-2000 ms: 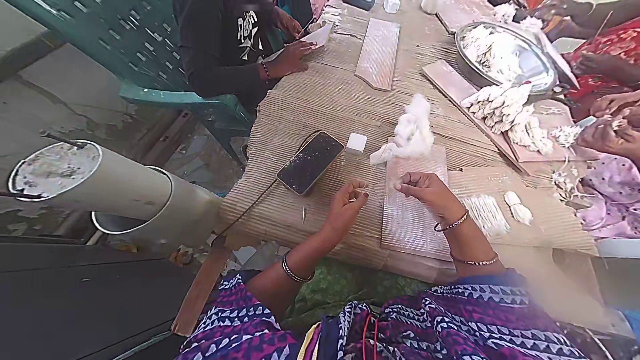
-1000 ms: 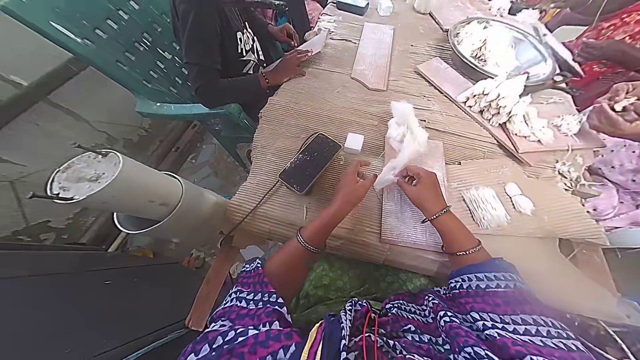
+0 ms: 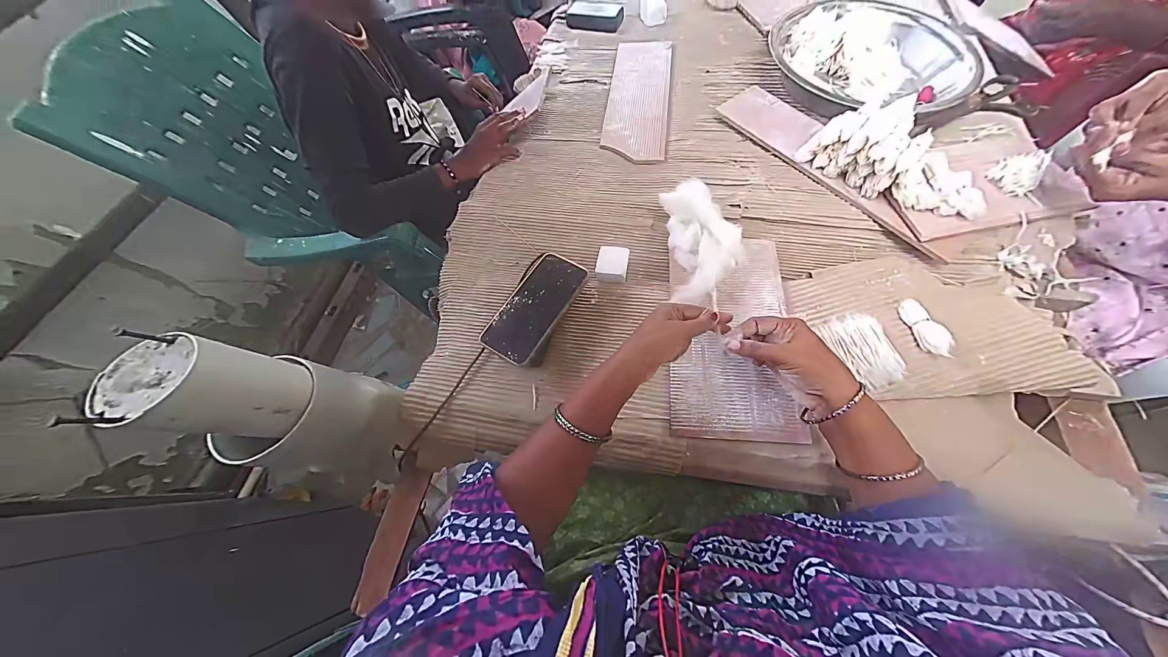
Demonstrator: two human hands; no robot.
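My left hand point(image 3: 680, 330) pinches the drawn-out lower end of a tuft of white cotton point(image 3: 701, 235) above a ribbed pinkish board point(image 3: 730, 392). Close beside it, my right hand point(image 3: 780, 351) has thumb and fingertips together; whether fibre is between them cannot be made out. The rest of the cotton lies at the board's far end. Right of the board, a pile of thin white cotton wicks point(image 3: 862, 351) and a small tied white bundle point(image 3: 925, 328) lie on corrugated cardboard point(image 3: 995, 319). A white block point(image 3: 612, 263) sits left of the cotton.
A dusty smartphone point(image 3: 534, 310) lies at left on the cardboard-covered table. Another ribbed board point(image 3: 637, 100) is farther back. A metal tray point(image 3: 785, 55) of white wicks and more wick bundles point(image 3: 867, 146) are at upper right. One person sits upper left; another person's hands point(image 3: 1131, 146) are at right.
One second ago my hands were apart with cotton stretched up between them; now they are close together, lower on the cotton's end. Two seconds ago they were apart, nearer the table's front edge.
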